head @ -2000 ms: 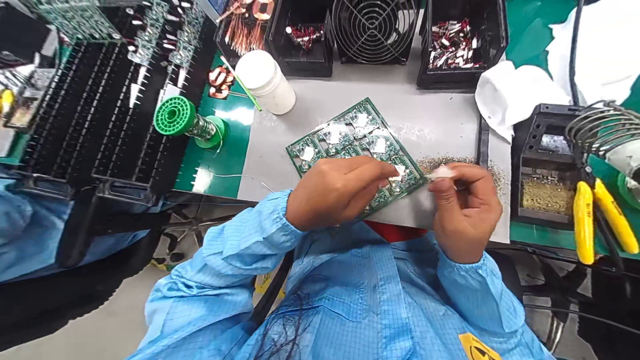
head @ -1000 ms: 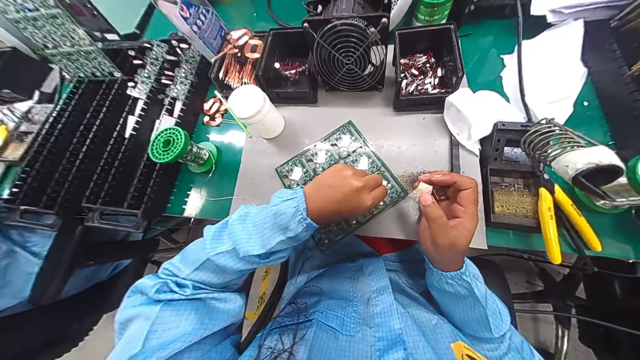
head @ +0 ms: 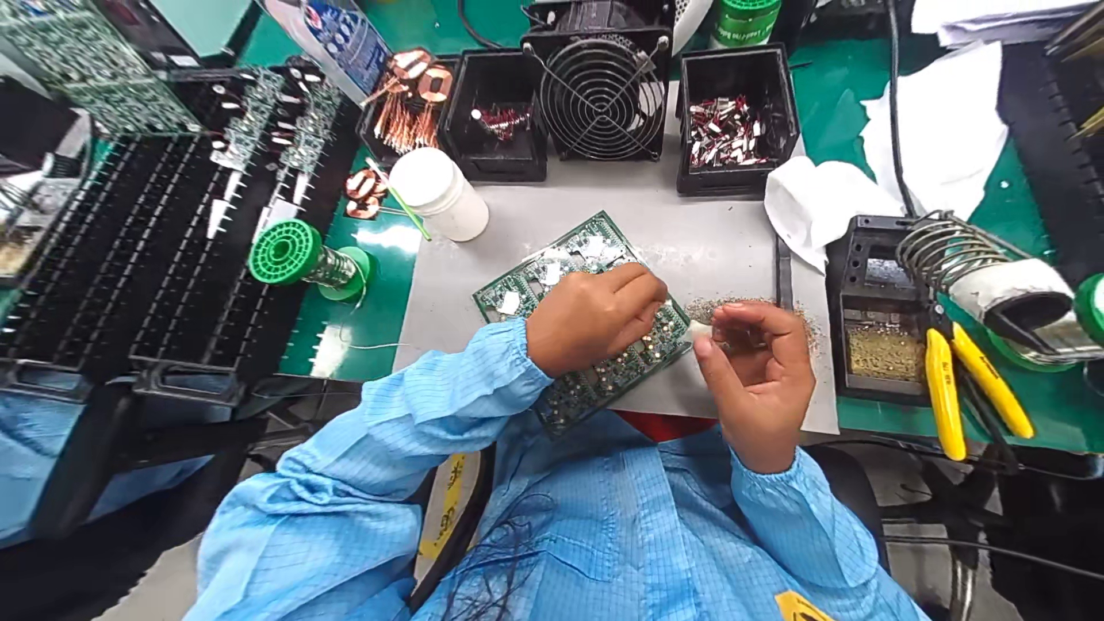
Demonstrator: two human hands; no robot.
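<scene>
A green printed circuit board panel (head: 595, 237) with white parts and many small components lies turned at an angle on a grey mat (head: 535, 203). My left hand (head: 595, 319) is over the middle of the board, fingers curled downward; whether anything is between its fingertips is hidden. At the board's right corner is my right hand (head: 759, 371), its thumb and index finger around a small white piece (head: 700, 332), perhaps tissue or cloth. Brown crumbs (head: 716, 309) are scattered on the mat behind and beside this hand.
Behind the board stand a white jar (head: 440, 194), a black fan (head: 601, 99) and black bins, one with red-and-white parts (head: 724, 129). Left are a solder spool (head: 310, 263) and black racks (head: 95, 250). Right are a soldering-iron stand (head: 880, 319), yellow-handled pliers (head: 970, 379) and white cloth (head: 819, 203).
My left hand has moved from the board's right part toward its middle. The white piece stays at my right fingertips, close to the board's right corner. The view has shifted somewhat.
</scene>
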